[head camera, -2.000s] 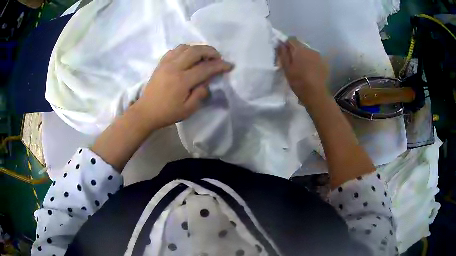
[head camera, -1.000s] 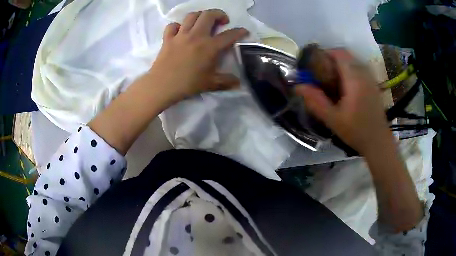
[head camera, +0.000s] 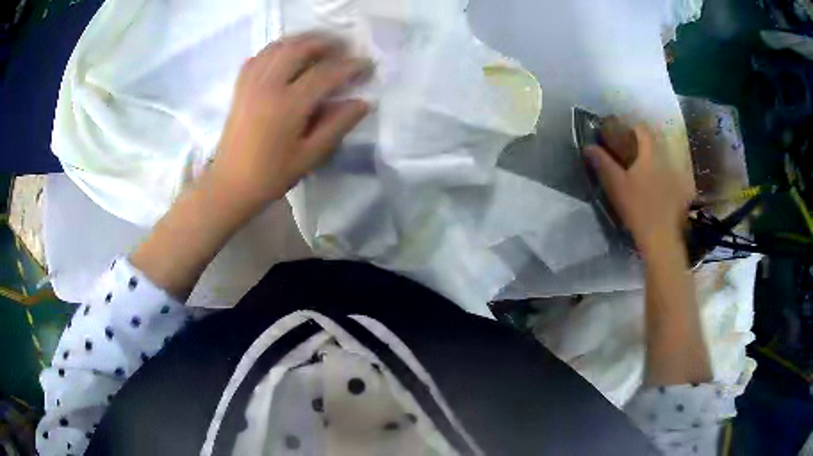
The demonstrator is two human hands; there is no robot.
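The white garment (head camera: pixel 428 178) lies bunched and draped over the board in front of me. My left hand (head camera: pixel 290 111) is over its upper middle, blurred, with fingers bent; whether it grips cloth cannot be told. My right hand (head camera: pixel 642 178) is closed around the handle of the steam iron (head camera: pixel 586 131), to the right of the garment. Most of the iron is hidden behind my hand; its pale-rimmed dark tip shows and is apart from the garment.
The navy board (head camera: pixel 36 98) shows at the far left. A white cover cloth (head camera: pixel 570 53) lies under the work. The stained iron rest (head camera: pixel 716 142) is at the right, with black cables (head camera: pixel 722 233) below. Loose white garments (head camera: pixel 722 312) hang at the lower right.
My right hand let go of the garment, took the parked iron onto the cloth, and has since moved it right, off the garment. My left hand has shifted left and slightly down since the last frame.
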